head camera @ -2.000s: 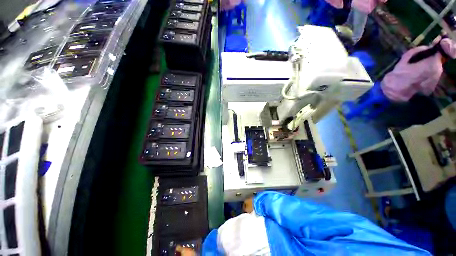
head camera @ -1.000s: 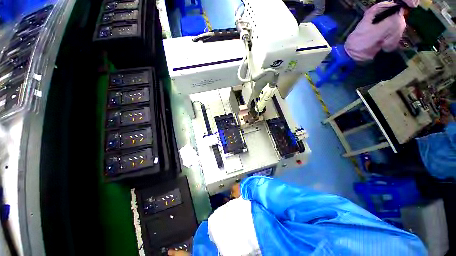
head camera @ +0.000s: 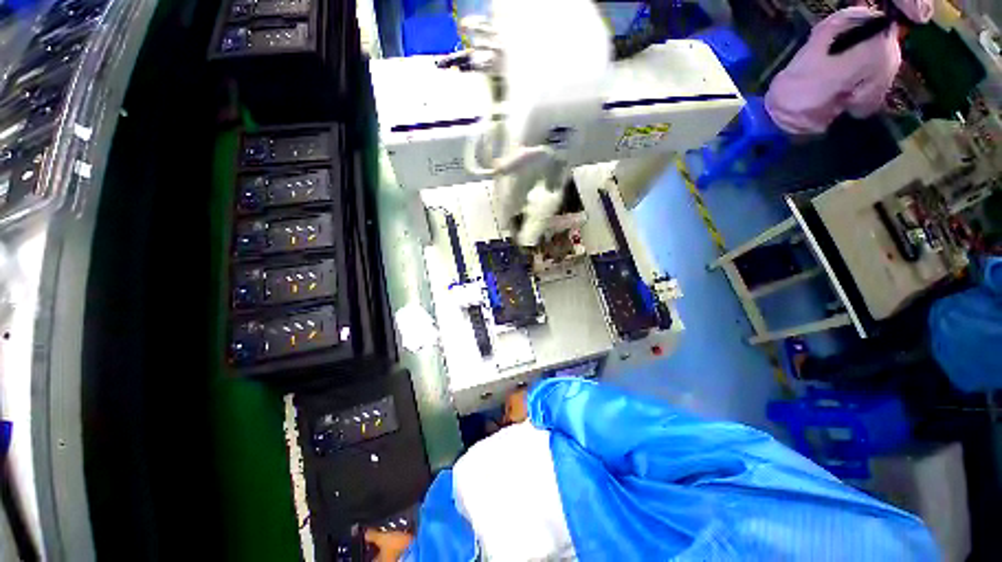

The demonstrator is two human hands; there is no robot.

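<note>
My left hand [head camera: 389, 543] is at the bottom edge, partly cut off, with its fingers at a phone housing [head camera: 349, 546] in the near black component tray [head camera: 368, 481]. Its grip cannot be made out. Another phone housing [head camera: 355, 424] lies in the upper pocket of that tray. My right hand [head camera: 516, 406] is small and mostly hidden by the blue sleeve, at the machine's front panel [head camera: 467, 400]; its fingers are not clear. The left fixture [head camera: 510, 283] and right fixture [head camera: 626, 294] hold dark housings. The blurred driver head [head camera: 535, 203] is by the left fixture's top.
A tray stack [head camera: 346, 247] with several housings stands beyond the near tray, with another stack [head camera: 264, 66] behind. A white paper slip [head camera: 416, 328] lies beside the trays. Clear blister trays [head camera: 44, 143] are at far left. A person in pink [head camera: 841, 71] sits beyond the machine.
The view has swung right since the oldest frame. The machine's upper arm and driver head have moved left toward the left fixture. My hands stay in about the same places.
</note>
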